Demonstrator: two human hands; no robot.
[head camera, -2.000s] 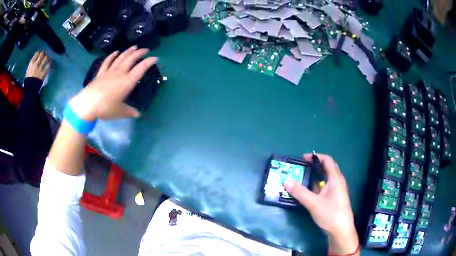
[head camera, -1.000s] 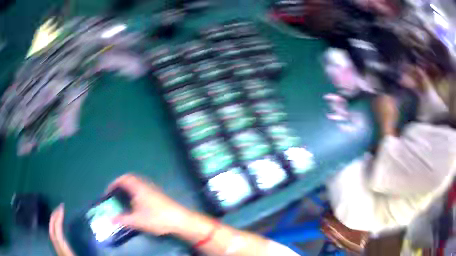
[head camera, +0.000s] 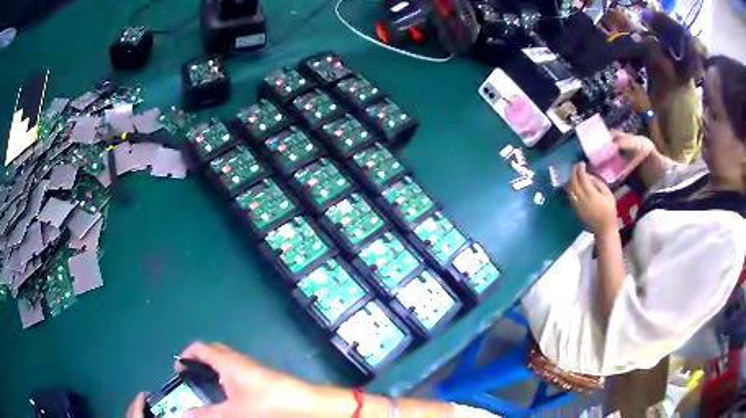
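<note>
My right hand (head camera: 245, 384) is at the bottom edge, holding a black square housing with a glare-whitened circuit board (head camera: 176, 400); the unit is cut off below. A slim dark tool (head camera: 200, 372) with a thin pale tip is also in this hand. Of my left hand (head camera: 137, 406) only a bit of finger shows at the unit's left side, so its grip is unclear. Another black housing (head camera: 56, 404) is cut off at the lower left. Filled housings (head camera: 356, 214) with green boards stand in packed rows at the centre.
A heap of foam-backed boards (head camera: 53, 212) lies left, with a white-and-black sheet (head camera: 27, 118) beyond it. A black stand (head camera: 235, 28) and loose units (head camera: 204, 79) are at the back. A red and black device (head camera: 413, 24), a phone (head camera: 515, 108) and a seated person (head camera: 654, 261) are right.
The view has swung right, bringing the rows to the centre and the neighbouring person into view. My left hand, raised and open earlier, is now mostly out of frame by the unit.
</note>
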